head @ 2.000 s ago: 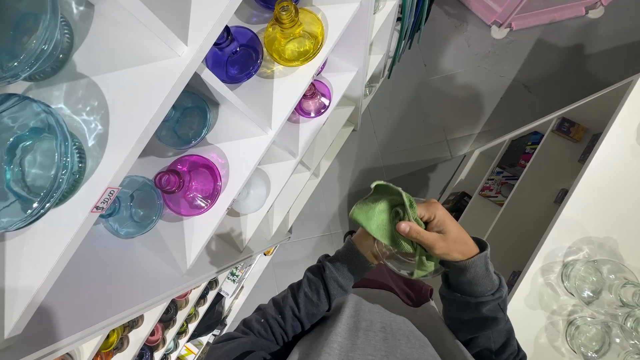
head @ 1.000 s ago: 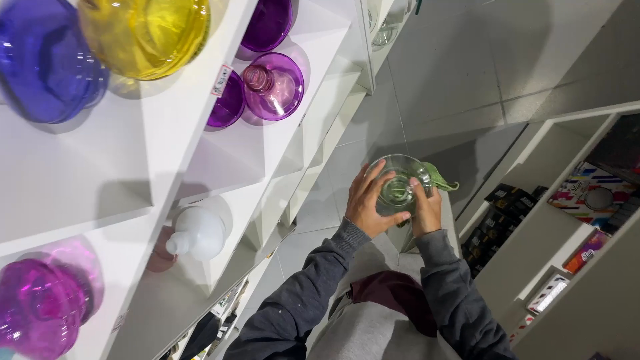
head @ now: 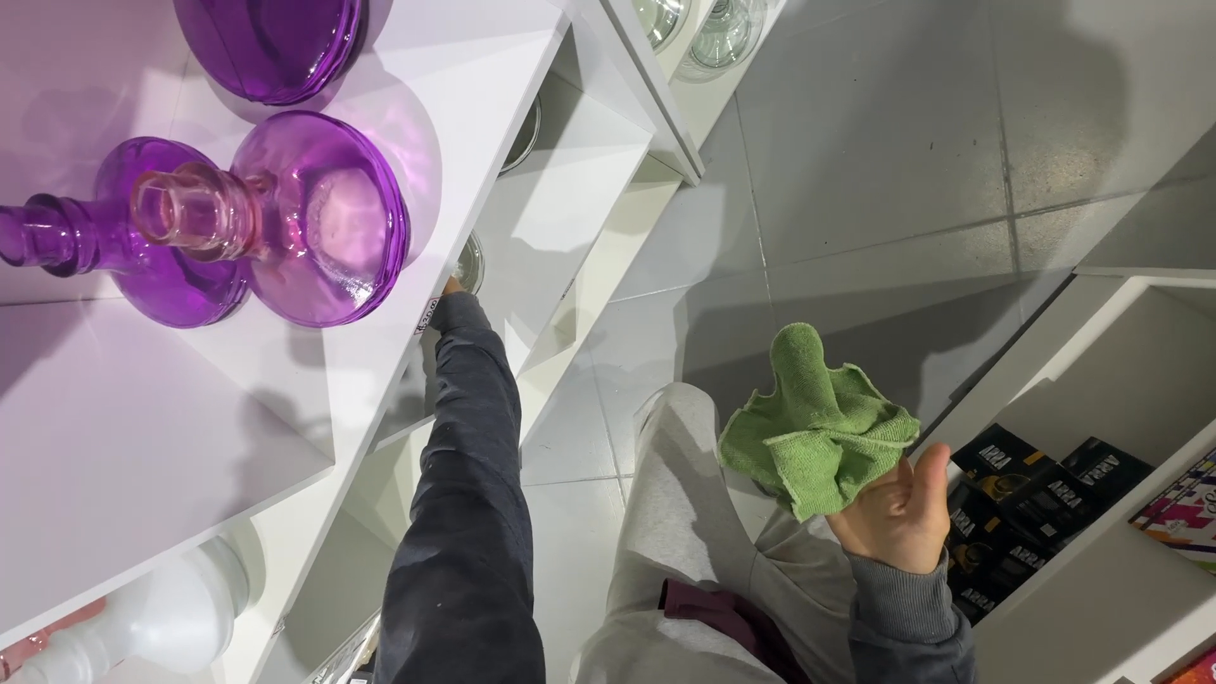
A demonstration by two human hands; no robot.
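A green cloth (head: pixel 825 432) is draped over the fingers of my right hand (head: pixel 893 513), one of them poking up inside it; the thumb stands apart. My left arm reaches into a lower compartment of the white shelf unit. Only a sliver of my left hand (head: pixel 453 284) shows there, beside a clear glass vessel (head: pixel 471 263); the shelf edge hides the fingers, so a grip on the glass cannot be told. Above, a pink-purple glass bottle (head: pixel 328 223) stands beside a purple glass bottle (head: pixel 171 237) on the upper shelf.
A white glass bottle (head: pixel 180 598) stands at lower left, and clear glassware (head: pixel 722 38) at the top. On the right, a white shelf unit (head: pixel 1035 366) holds black boxes (head: pixel 1007 503). Grey floor tiles (head: pixel 883 142) lie between the units.
Both hands were around a clear glass bowl with the green cloth; now they are apart. My left hand has gone into the left shelf, while the cloth remains with my right. The view has shifted greatly.
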